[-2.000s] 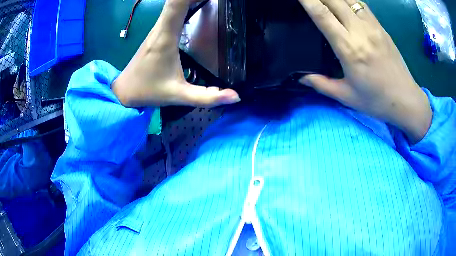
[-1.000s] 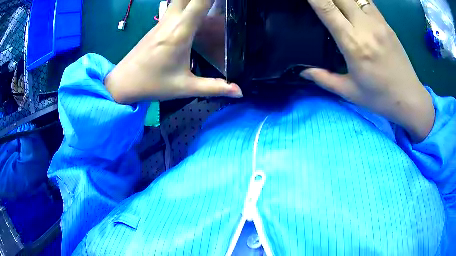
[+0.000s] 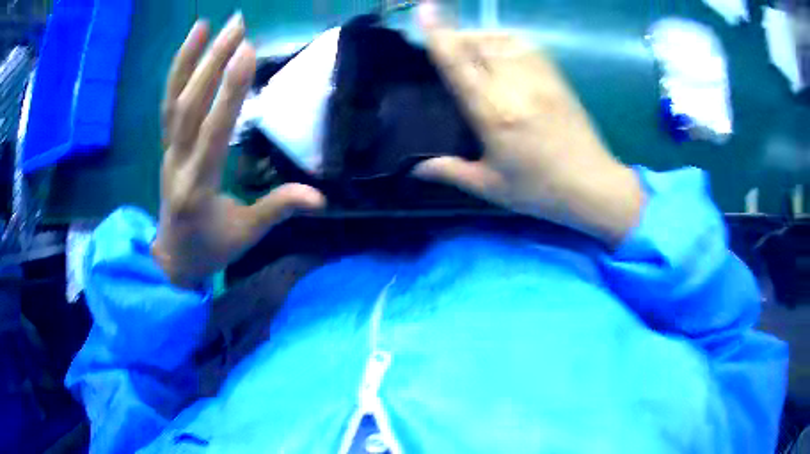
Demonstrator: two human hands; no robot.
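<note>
The black projector housing [image 3: 404,115] lies at the bench's front edge, blurred. A bright whitish triangular mirror panel [image 3: 302,97] shows on its left side. My left hand [image 3: 209,160] is at the left of the housing with fingers spread and apart, holding nothing; its thumb points towards the housing's near left corner. My right hand [image 3: 524,124] rests on the housing's right side, fingers over the far part and thumb at the near edge. The housing's right side is hidden under my right hand.
A blue parts bin [image 3: 75,80] stands at the far left on the green bench [image 3: 595,75]. A whitish parts bag [image 3: 693,75] with blue bits at its mouth lies at the right. White sheets [image 3: 782,44] lie at the upper right.
The view has shifted, so more of the bench shows. My left hand has opened away from the housing, its fingers now spread. My right hand stays on the housing. The mirror panel looks brighter.
</note>
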